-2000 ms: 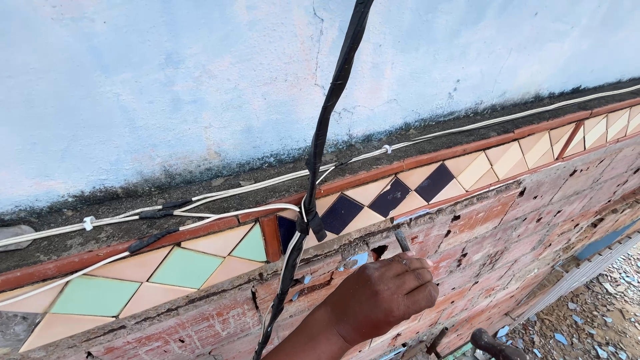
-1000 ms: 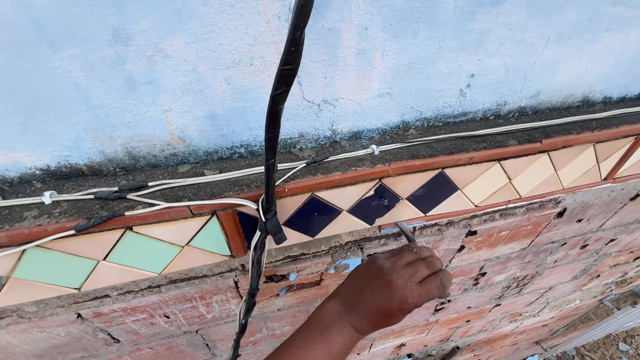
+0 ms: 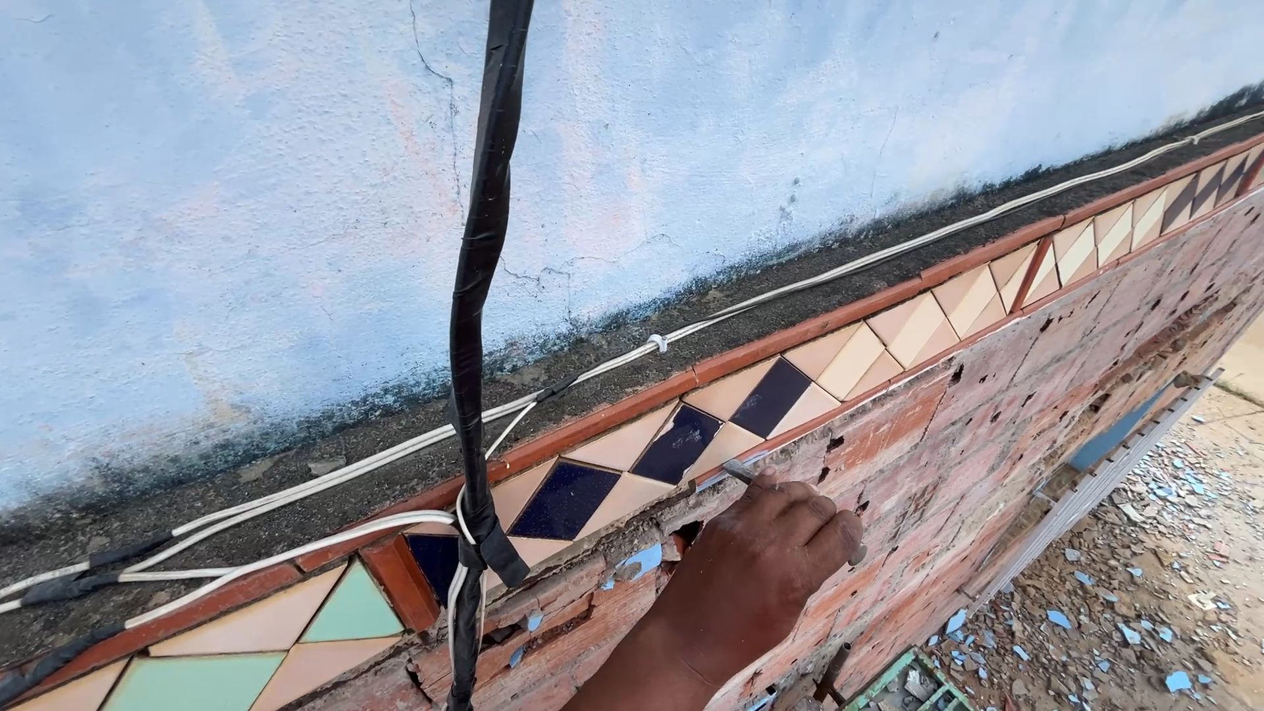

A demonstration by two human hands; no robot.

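My left hand (image 3: 775, 538) is closed around a narrow metal chisel (image 3: 736, 471). The chisel's tip points up and left, at the lower edge of the tile border, just below a pale tile beside a dark blue diamond tile (image 3: 676, 444). A short piece of the tool's other end shows at the right side of my fist. Bare red brickwork (image 3: 908, 415) lies below the border, with a light blue flake (image 3: 644, 561) left of my wrist. My right hand is out of view.
A black taped cable (image 3: 479, 247) hangs in front of the wall, left of my hand. White wires (image 3: 869, 259) run along the ledge below the blue wall (image 3: 296, 197). Rubble (image 3: 1086, 592) covers ground at the lower right, near a green crate (image 3: 913, 681).
The view has shifted. The chisel tip stays near the lower edge of the tile border. A dark tool head at the bottom right two seconds ago is not plainly seen now.
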